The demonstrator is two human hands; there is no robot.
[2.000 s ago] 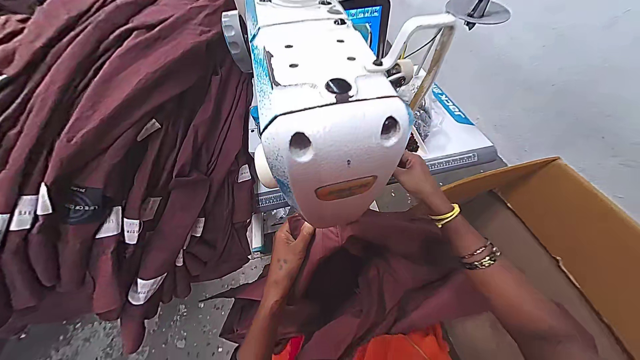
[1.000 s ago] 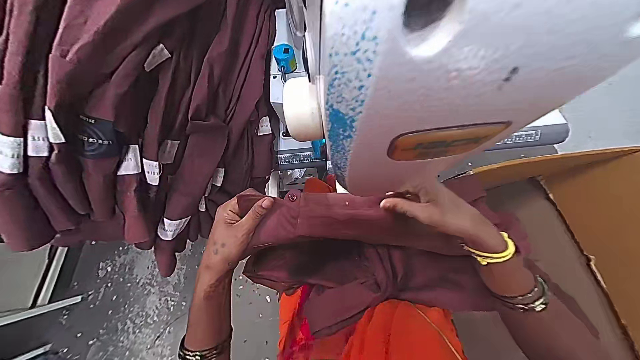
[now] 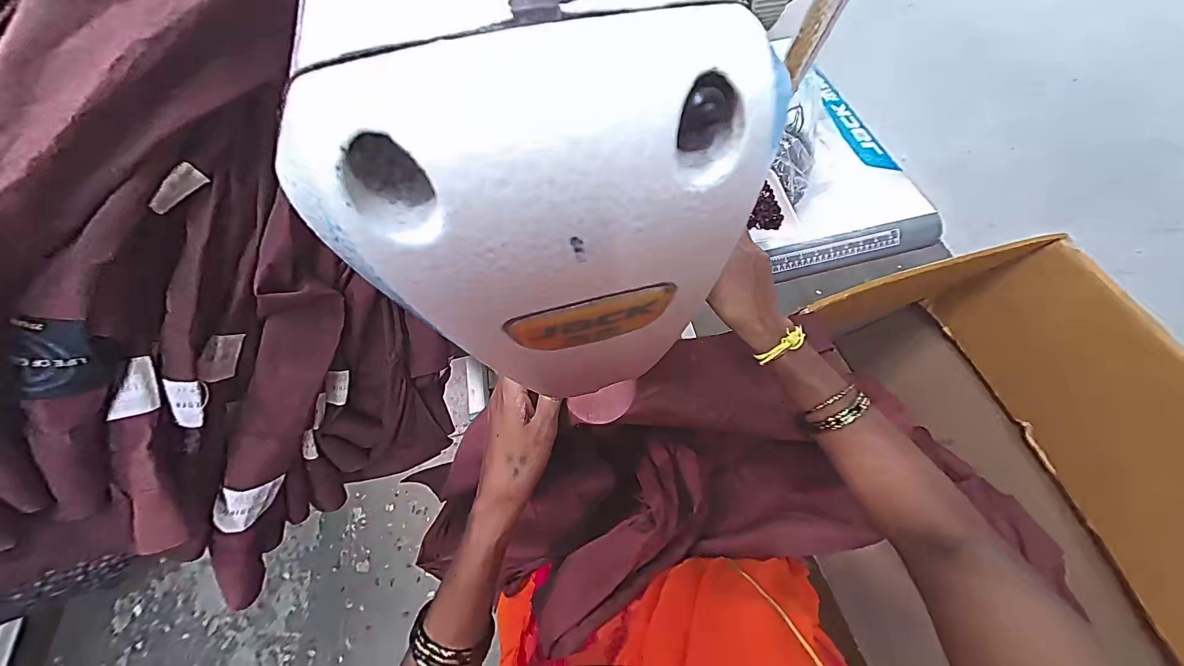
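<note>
The white head of a Jack sewing machine point(image 3: 546, 203) fills the upper middle of the view and hides its needle area. A maroon garment point(image 3: 731, 462) lies across my lap and runs up under the machine head. My left hand point(image 3: 520, 430) is at the garment's edge just below the head, its fingertips hidden behind the housing. My right hand point(image 3: 745, 287) reaches behind the head's right side, and its fingers are mostly out of sight. Whether either hand grips the cloth cannot be made out.
Maroon garments with white labels point(image 3: 268, 388) hang in a thick pile at the left. An open cardboard box point(image 3: 1064, 370) stands at the right. Behind it, the machine table point(image 3: 860, 208) carries a ruler strip, dark buttons and a plastic bag.
Both hands, which held the buttoned band of the garment stretched in front of the machine one second ago, have moved up to the machine head. The view has shifted a lot.
</note>
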